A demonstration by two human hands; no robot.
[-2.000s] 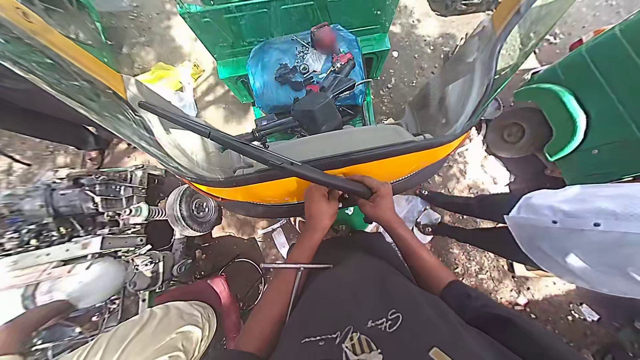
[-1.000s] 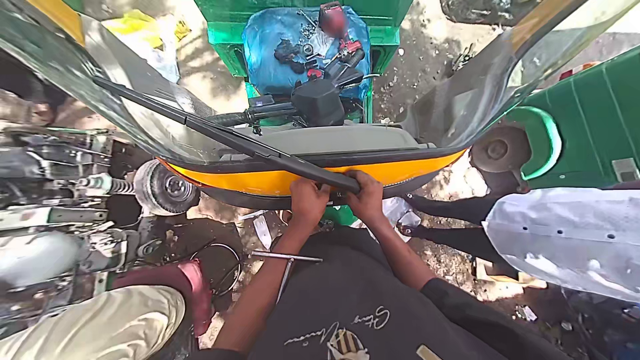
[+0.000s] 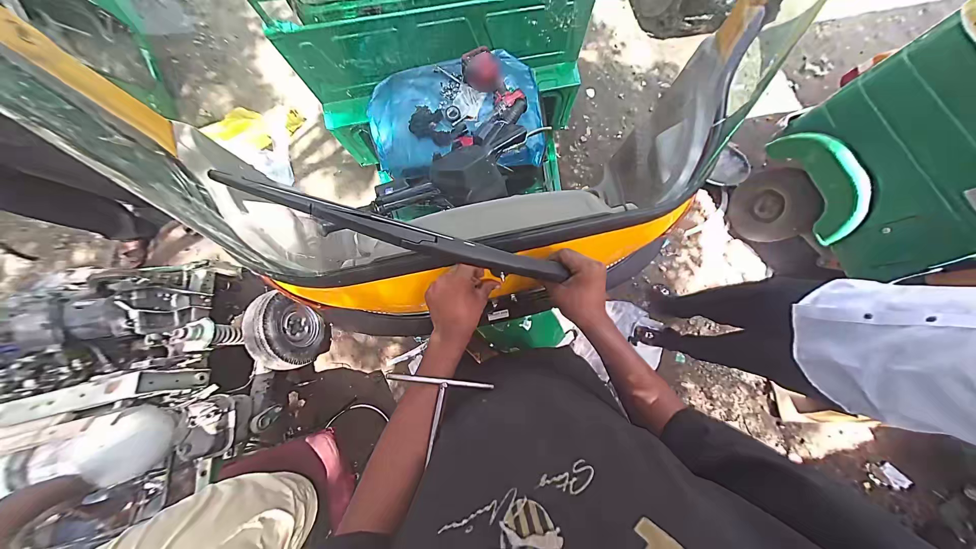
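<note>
A black windshield wiper arm [image 3: 396,235] lies aslant across the windshield [image 3: 305,244] of an auto rickshaw, over its yellow front panel [image 3: 640,232]. My right hand [image 3: 579,282] grips the wiper's thick lower end. Just left of it, my left hand [image 3: 459,301] is at the panel under the wiper, thumb and fingertips drawn together; whether they pinch something small cannot be told. A metal T-handle wrench [image 3: 441,383] shows beside my left forearm.
Behind the glass are the handlebar unit [image 3: 465,175] and a blue-covered seat [image 3: 404,91] with loose parts. On the left are a wheel [image 3: 284,329], exposed machinery [image 3: 99,320] and a co-worker's arm. A person in a light shirt [image 3: 884,343] stands right, near a green vehicle body [image 3: 900,152].
My left hand has come away from beside my right hand and now sits further left at the panel. My right hand stays at the wiper's lower end.
</note>
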